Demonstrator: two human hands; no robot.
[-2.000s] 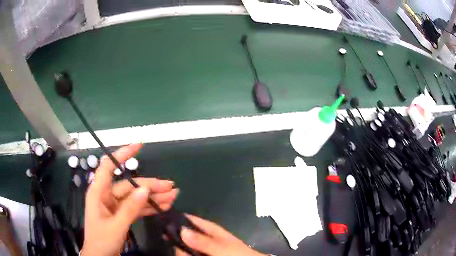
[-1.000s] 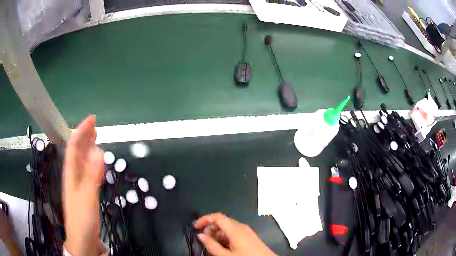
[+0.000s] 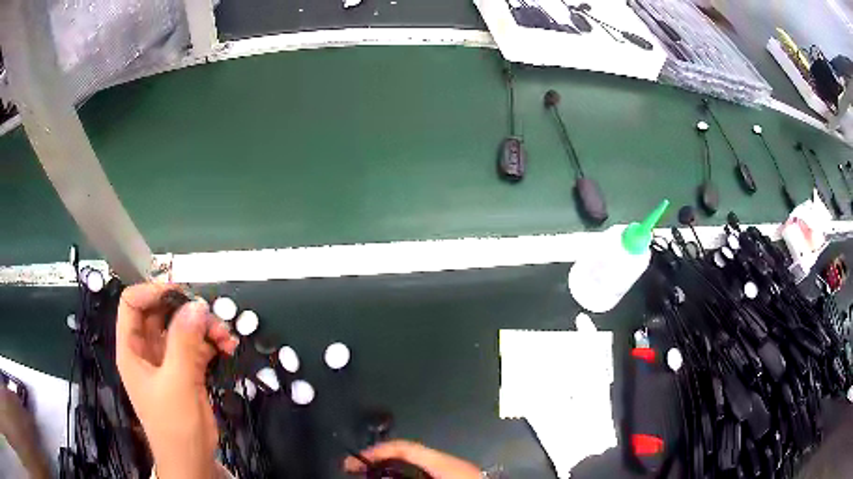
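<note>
My left hand (image 3: 178, 374) is at the left, over a bunch of black stemmed units with white discs (image 3: 301, 391). Its fingers are curled and pinch a small dark end piece; the rest of that piece is hidden. My right hand (image 3: 421, 458) is cut off by the bottom edge, its fingers around a black stemmed unit (image 3: 393, 470) that is partly out of frame. A dark round end (image 3: 376, 423) shows just above that hand, blurred. Two black units lie on the green belt, one with its ribbed side up (image 3: 512, 159), one smooth (image 3: 590, 199).
A white bottle with green nozzle (image 3: 608, 273), white paper (image 3: 556, 379) and a red-and-black tool (image 3: 650, 402) lie right of centre. A dense black pile (image 3: 748, 355) fills the right. A grey post (image 3: 79, 178) stands left; a white tray (image 3: 571, 42) is beyond the belt.
Two seconds ago both hands held one unit; a second ago my left hand was open. Its fingers are now closed at the left bunch. My right hand is lower. The ribbed unit has joined the belt view.
</note>
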